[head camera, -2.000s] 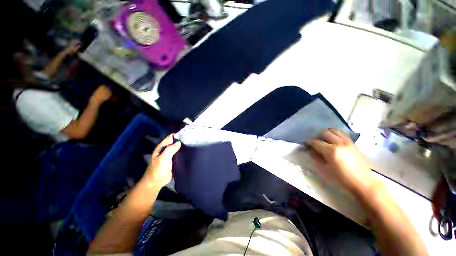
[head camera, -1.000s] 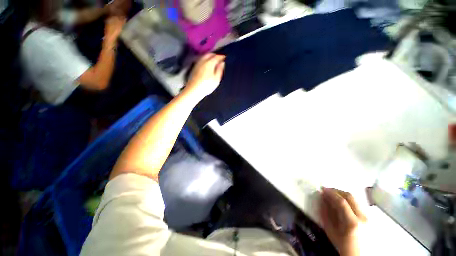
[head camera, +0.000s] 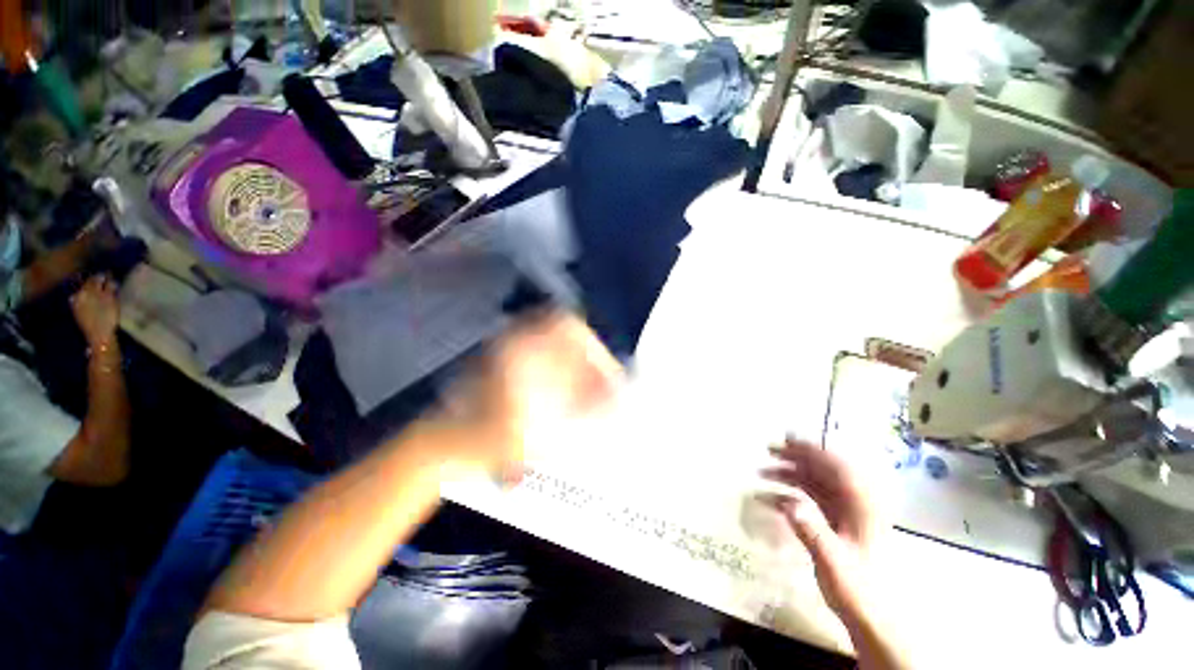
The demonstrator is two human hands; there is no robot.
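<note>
Dark navy panels (head camera: pixel 642 196) lie on the white table beyond my hands. Pale grey-blue cloth (head camera: pixel 419 327) lies at their left, partly covered by my left forearm. My left hand (head camera: pixel 543 393) is strongly blurred, at the right edge of the grey-blue cloth; whether it holds cloth cannot be told. My right hand (head camera: pixel 818 504) is a little blurred over the white table, fingers apart and empty, left of the needle plate area (head camera: pixel 871 419). The cream sewing machine head (head camera: pixel 1002 373) is at the right.
Scissors (head camera: pixel 1097 569) lie at the lower right. A purple fan (head camera: pixel 295 216) stands at the upper left. A blue crate (head camera: pixel 216 537) is below the table's left edge. Another person's arm (head camera: pixel 105 393) is at far left. A white tray (head camera: pixel 962 144) holds items at the back.
The view has shifted. My left hand has come off the navy stack's near left end and moved right. Grey-blue cloth now shows at the left. My right hand's fingers have spread.
</note>
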